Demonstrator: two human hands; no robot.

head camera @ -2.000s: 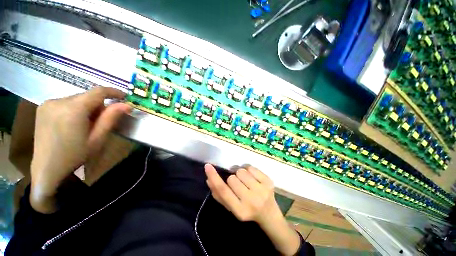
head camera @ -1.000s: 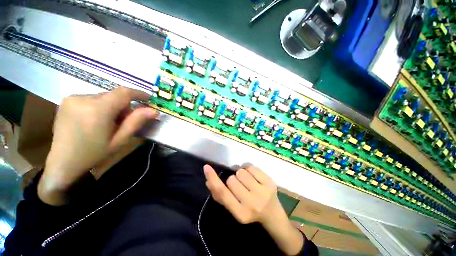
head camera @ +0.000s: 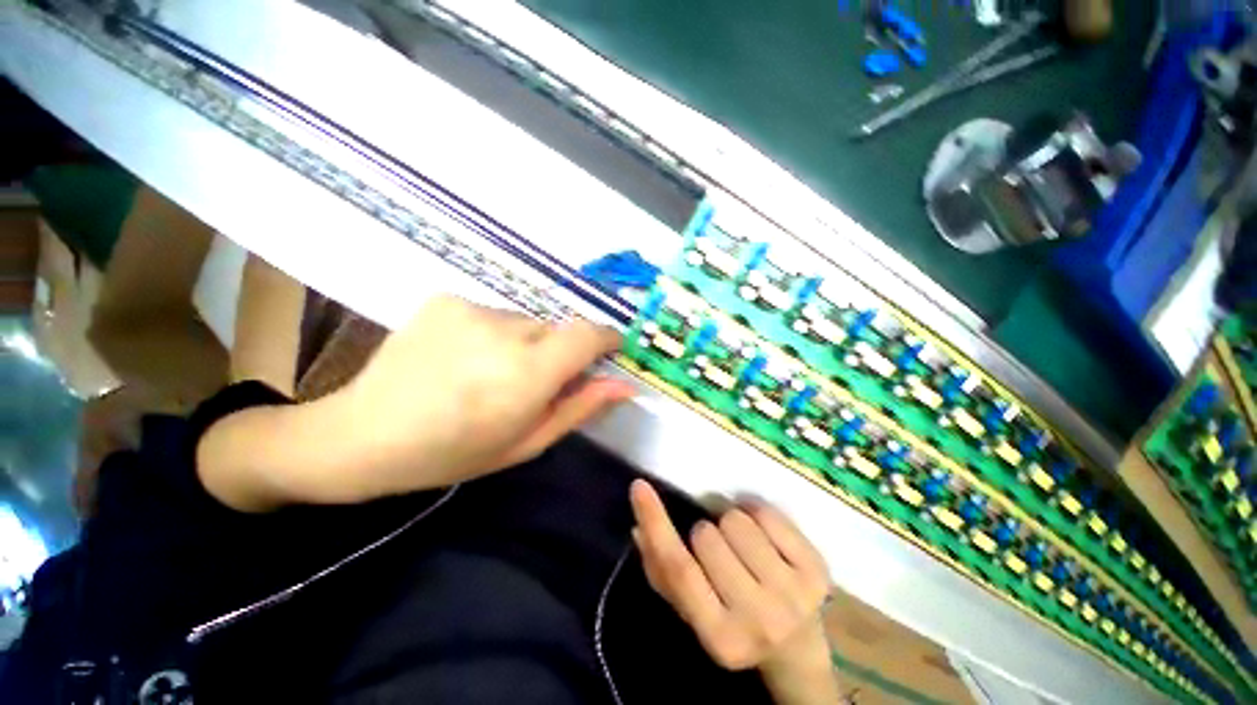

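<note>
A long green circuit board panel (head camera: 827, 400) with two rows of blue, white and yellow parts lies along the conveyor rails (head camera: 345, 179), running down to the lower right. My left hand (head camera: 455, 400) is at its near left corner; index finger and thumb close about the edge, the exact contact partly hidden. My right hand (head camera: 738, 579) is below the near rail, index finger extended, other fingers curled, with nothing visible in it. A small blue thing (head camera: 620, 269) shows beside the panel's left end; I cannot tell what it is.
Beyond the rails, the green mat (head camera: 772, 83) bears loose blue parts (head camera: 893, 41), thin metal tweezers (head camera: 951, 83) and a round metal-based device (head camera: 1027, 186). A blue bin (head camera: 1144, 207) stands at the right, with more panels (head camera: 1213, 441) on cardboard. Cardboard (head camera: 896, 661) lies below.
The panel's left end and my left hand have moved right together along the rails. My right hand keeps its pose. The view has shifted, and the small blue thing now shows by the panel's end.
</note>
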